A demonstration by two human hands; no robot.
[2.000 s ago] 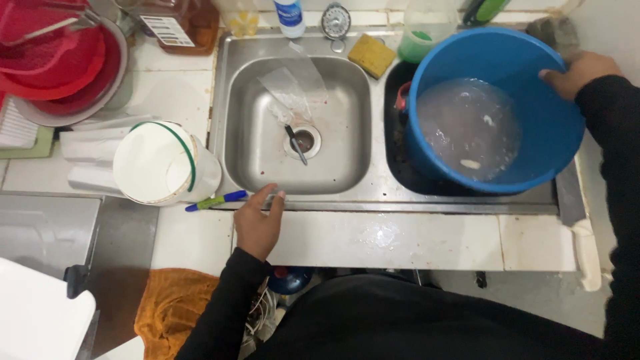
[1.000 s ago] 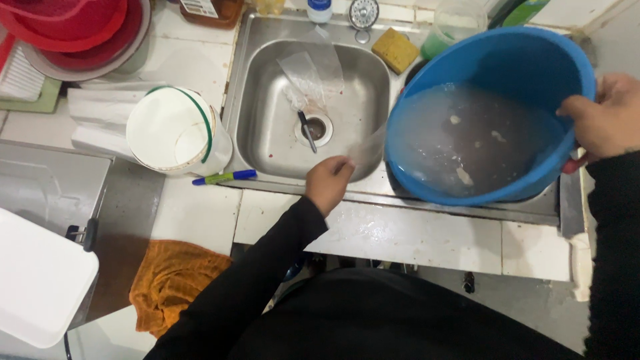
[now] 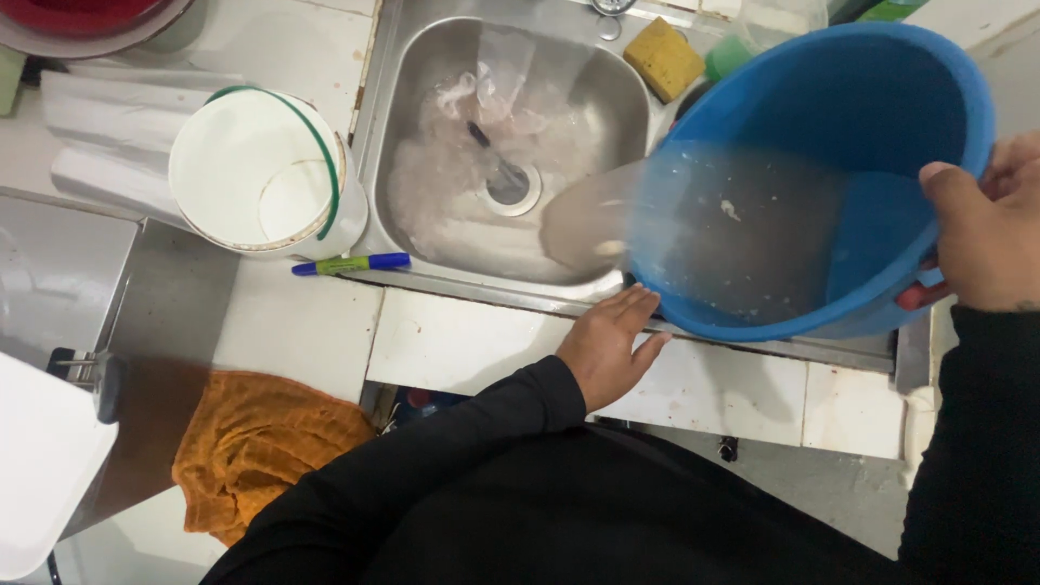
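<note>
My right hand (image 3: 987, 223) grips the far right rim of a large blue plastic tub (image 3: 902, 106), which is tilted to the left. Cloudy grey-brown water (image 3: 731, 236) with pale bits pours over its left rim into the stainless steel sink (image 3: 422, 49). My left hand (image 3: 613, 345) lies by the tub's lower left rim at the sink's front edge, fingers extended; whether it touches the rim is hard to tell. Water swirls round the drain (image 3: 513, 191), where a dark slender object (image 3: 479, 134) and clear plastic film (image 3: 504, 73) lie.
A white bucket (image 3: 252, 171) with a green handle stands left of the sink, a blue-and-green marker (image 3: 351, 264) before it. A yellow sponge (image 3: 664, 59) sits behind the sink. Plastic bags (image 3: 122, 122), an orange cloth (image 3: 272, 447) and a white lid-like panel (image 3: 49, 467) are at left.
The tub has tipped left from nearly level, and its water now runs into the sink. My left hand has moved right, from the sink's front edge to beside the tub's rim.
</note>
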